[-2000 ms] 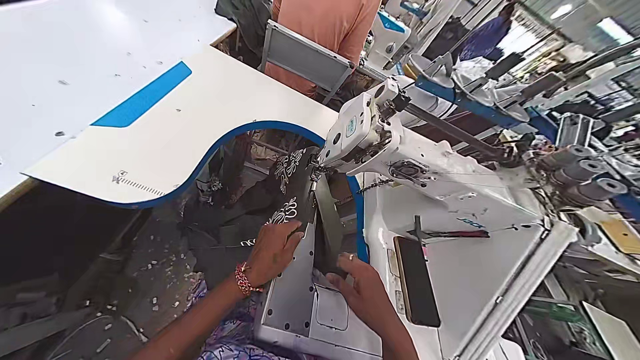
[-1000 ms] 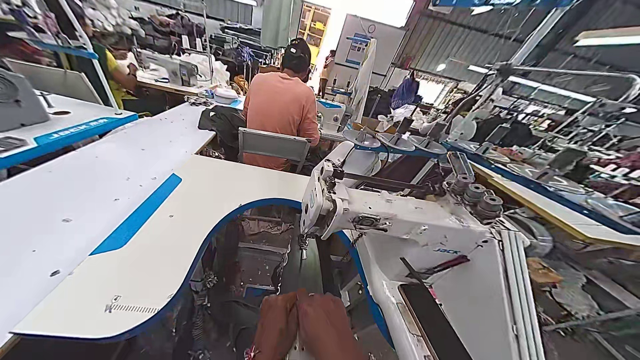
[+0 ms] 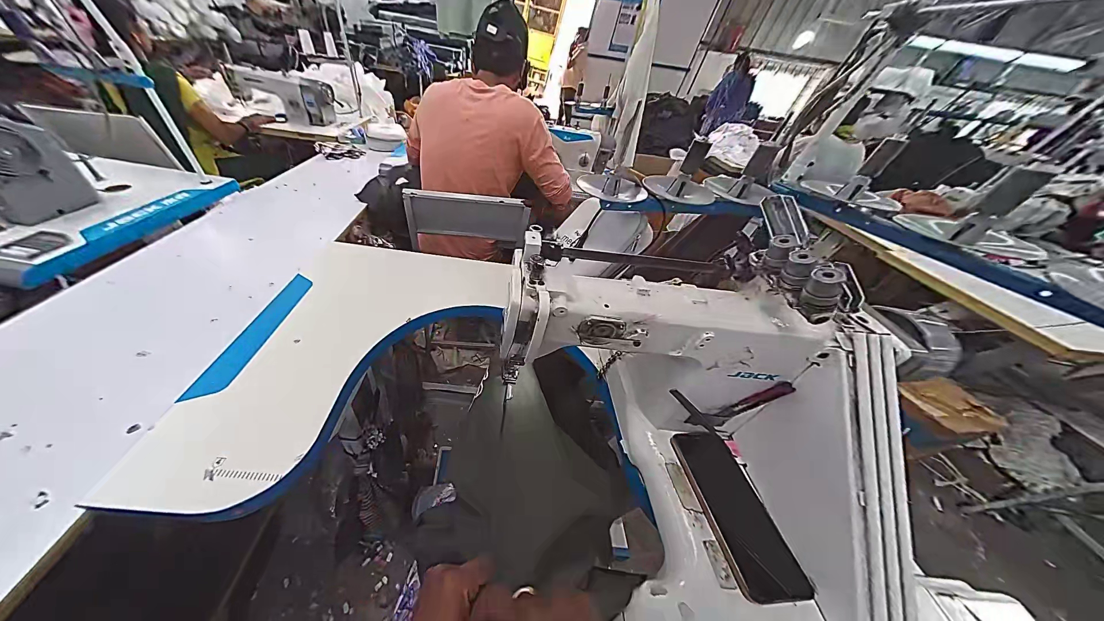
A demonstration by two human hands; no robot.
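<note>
A white Jack sewing machine (image 3: 673, 319) stands before me, its needle head (image 3: 517, 345) above a dark olive cloth (image 3: 535, 466). At the bottom edge my left hand (image 3: 453, 591) and my right hand (image 3: 539, 602) are blurred and partly cut off, close together at the near end of the cloth. Their fingers cannot be made out clearly. A smartphone (image 3: 742, 517) lies on the machine bed to the right, and a dark-handled tool (image 3: 733, 407) lies just beyond it.
A white table with a blue curved edge (image 3: 371, 345) wraps round the left side. Ahead, a person in an orange shirt (image 3: 483, 155) sits on a grey chair (image 3: 466, 216). Thread cones (image 3: 802, 272) stand at the back right. Another person's arm (image 3: 224, 129) is at the far left.
The view has tilted up. Two seconds ago my hands were apart beside the machine arm on dark cloth with white embroidery; now they are close together, and the olive cloth is spread below the needle.
</note>
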